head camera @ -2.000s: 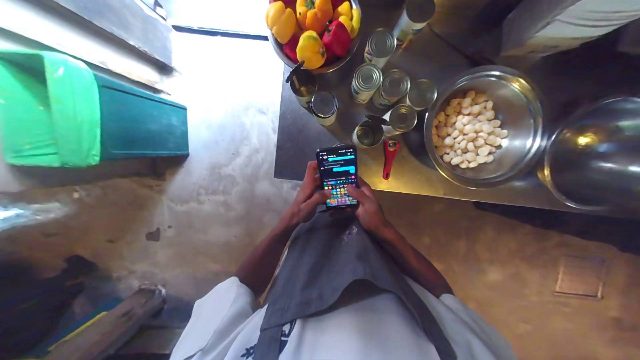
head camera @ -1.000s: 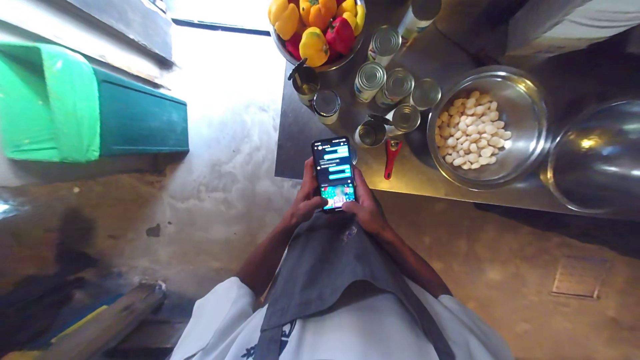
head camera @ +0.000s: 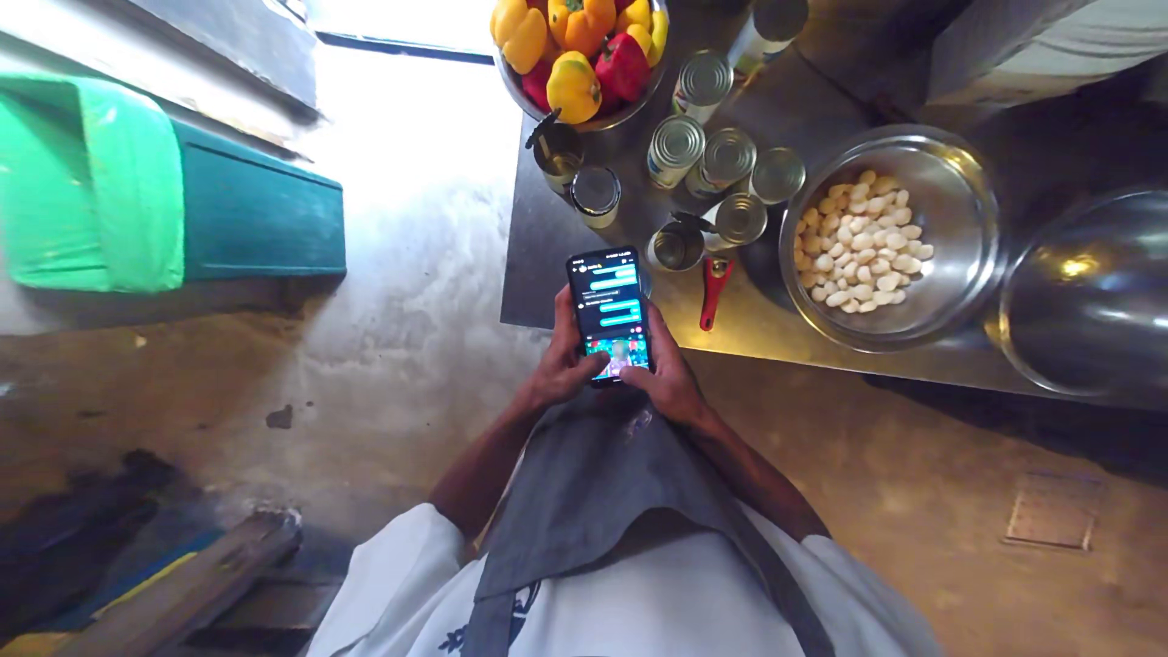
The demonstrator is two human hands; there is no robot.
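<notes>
A black smartphone (head camera: 610, 315) with a lit screen is held upright between my two hands, in front of the grey apron (head camera: 602, 484). My left hand (head camera: 564, 360) grips its left edge, the thumb over the lower screen. On the right edge, my right hand (head camera: 668, 370) grips it, that thumb also at the screen's bottom. Just beyond the phone, on the metal table (head camera: 748, 342), lie a red-handled can opener (head camera: 714, 294) and an opened can (head camera: 676, 246) with its lid raised. A steel bowl (head camera: 967, 265) of white beans (head camera: 862, 242) stands to their right.
Several metal cans (head camera: 727, 160) stand behind the can opener. A bowl of bell peppers (head camera: 575, 87) sits at the table's far left corner. Another steel bowl (head camera: 1095, 292) is at the right. A green bin (head camera: 260, 201) with a bright green liner stands at left, a wooden beam (head camera: 196, 584) lower left.
The picture on the phone's screen has changed, and my thumbs have shifted slightly over its lower part. Both hands keep hold of the phone.
</notes>
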